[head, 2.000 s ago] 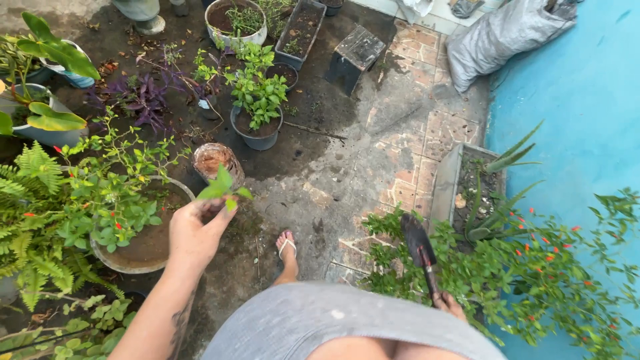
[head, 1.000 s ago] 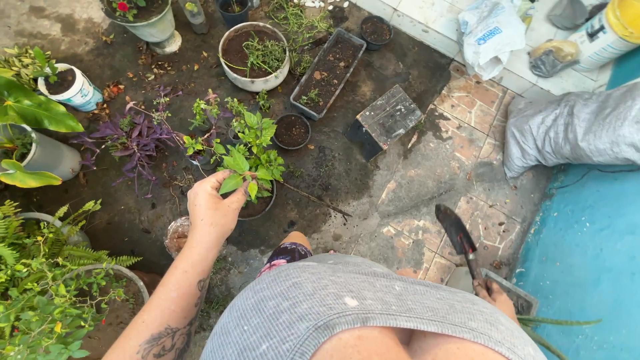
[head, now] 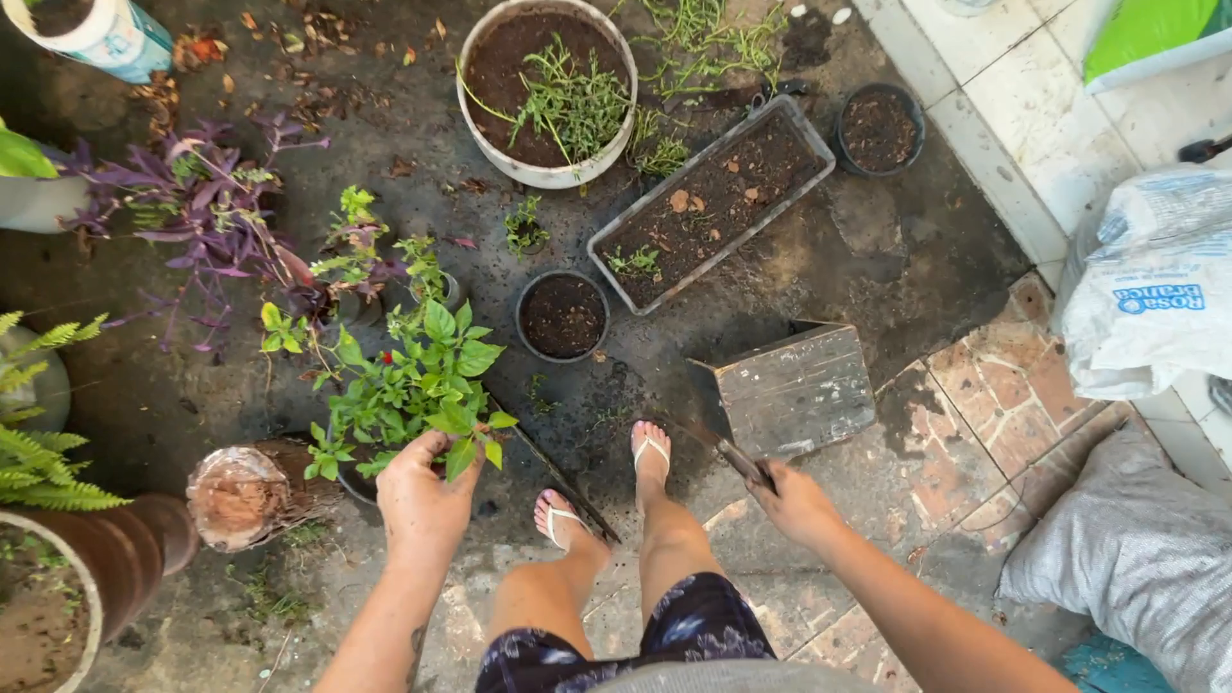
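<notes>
Between the fingertips of my left hand (head: 430,491) is a small leafy green cutting (head: 464,441). It overlaps the view of a bushy potted plant (head: 395,375) just behind it. My right hand (head: 794,502) grips the handle of a hand trowel (head: 739,462), whose blurred blade points up and left, near a worn wooden box (head: 797,390). Ahead of my feet stands a small round pot of dark soil (head: 563,316). Beyond it lie a long rectangular planter (head: 712,207) with soil and a sprig, and a round white pot (head: 549,175) with trailing greenery.
A cut log (head: 241,496) and a large brown pot (head: 125,558) are at the left, below a purple-leaved plant (head: 217,207). A dark stick (head: 558,472) lies by my left foot. A grey sack (head: 1116,539) and a white plastic bag (head: 1145,279) are at the right. A small soil-filled pot (head: 878,130) stands by the tiled step.
The view has shifted away from the blue wall toward the pots. My left hand still holds the cutting, and my right hand with the trowel is now farther forward, near the wooden box.
</notes>
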